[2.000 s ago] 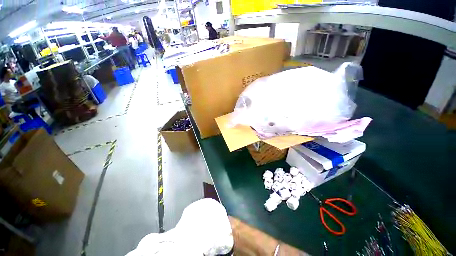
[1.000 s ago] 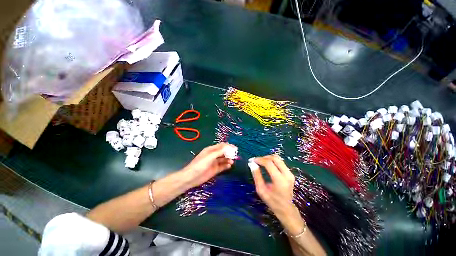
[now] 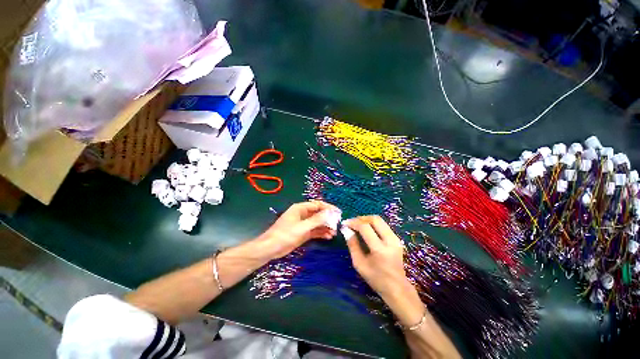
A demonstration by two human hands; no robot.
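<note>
My left hand (image 3: pixel 298 226) pinches a white connector housing (image 3: pixel 332 219) between thumb and fingers. My right hand (image 3: pixel 376 251) is close beside it, its fingertips pinched at a small whitish piece (image 3: pixel 347 231) that I cannot make out clearly. Blue wires (image 3: pixel 326 277) lie below my hands and green wires (image 3: pixel 354 193) just beyond them. Yellow wires (image 3: pixel 368 146) lie farthest off. Red wires (image 3: pixel 471 209) are to the right, and black wires (image 3: pixel 467 298) are at near right.
Loose white housings (image 3: pixel 188 181) lie left of orange-handled scissors (image 3: pixel 266 171). Behind them stand a white carton (image 3: pixel 210 112) and an open cardboard box (image 3: pixel 133 144) under a plastic bag (image 3: pixel 98 63). Finished harnesses (image 3: pixel 575 203) are heaped at right. A white cable (image 3: pixel 484 129) crosses the far side.
The view has swung from the aisle to the bench, bringing both hands into sight. Since one second ago, my right hand has moved left and my hands have come together at the housing.
</note>
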